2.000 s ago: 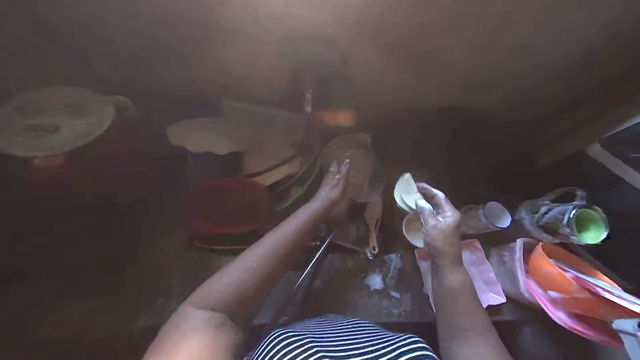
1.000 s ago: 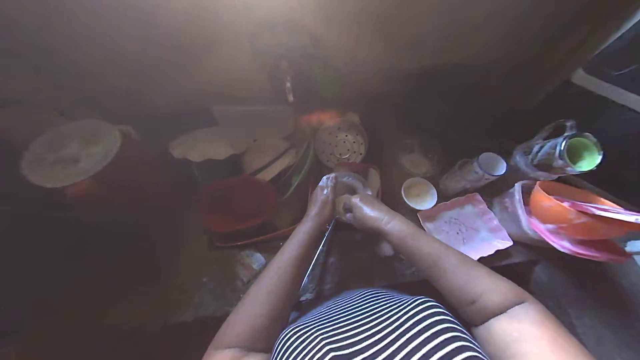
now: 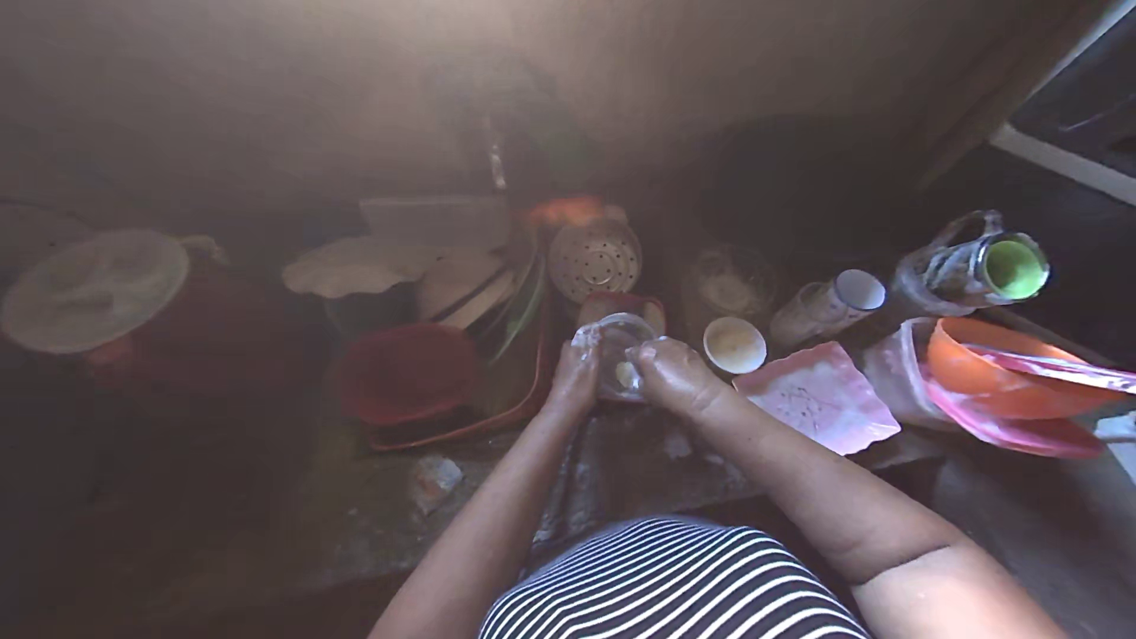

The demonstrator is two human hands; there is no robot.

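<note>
Both hands are together near the middle of the head view. My left hand holds the left side of a clear, round container, which is tilted with its rim up. At its right side is my right hand, with a small pale piece, perhaps a sponge, under its fingers and against the container. Whitish suds are on my fingers. Just behind the container stands a reddish vessel, partly hidden by it.
A perforated metal strainer, red bowl and stacked dishes stand behind and left. To the right are a white cup, pink square plate, tall cup, glass mug and orange bowl. A round lid is far left.
Two seconds ago my right hand held the pale piece apart, on the right; it has since moved left to the container. The hands have stayed together since one second ago.
</note>
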